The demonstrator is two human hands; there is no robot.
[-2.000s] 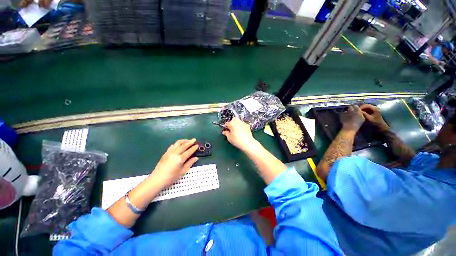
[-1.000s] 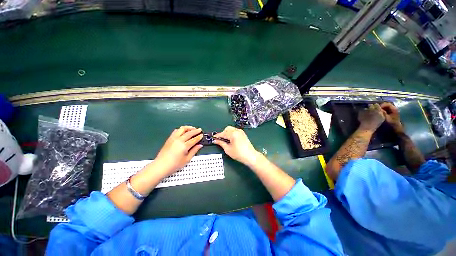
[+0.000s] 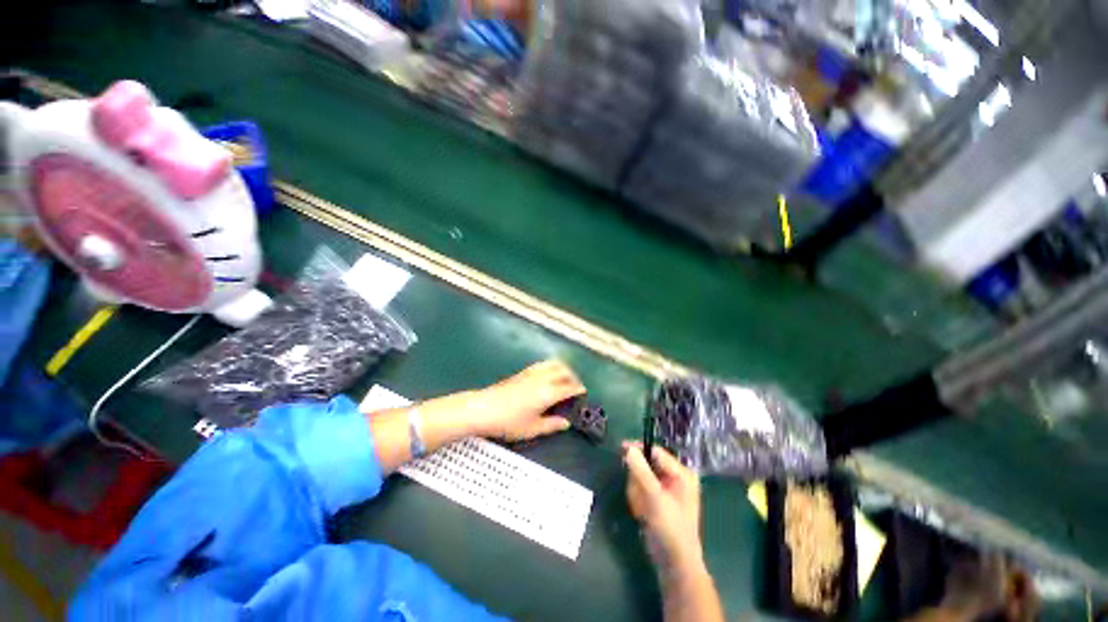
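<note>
My left hand (image 3: pixel 535 401) holds a small black plastic housing (image 3: pixel 589 417) by its left end, over the green bench. My right hand (image 3: pixel 662 486) holds a thin black pen-like stick (image 3: pixel 649 417), pointing up beside the mouth of the open bag of dark rings (image 3: pixel 741 425). Whether a ring is on its tip cannot be seen. The white sheet with rows of small black dots (image 3: pixel 510 490) lies below my left hand, partly under my forearm.
A zip-lock bag of dark rings (image 3: pixel 292 352) lies left, with a dotted strip (image 3: pixel 378 281) by it. A pink and white fan (image 3: pixel 146 219) and blue bin (image 3: pixel 249 164) stand far left. A tray of tan pieces (image 3: pixel 812 547) is right. A metal rail (image 3: pixel 486 293) edges the belt.
The view has tilted and swung left, bringing the fan into view. My right hand has moved away from the housing to beside the bag mouth. My left hand still holds the housing.
</note>
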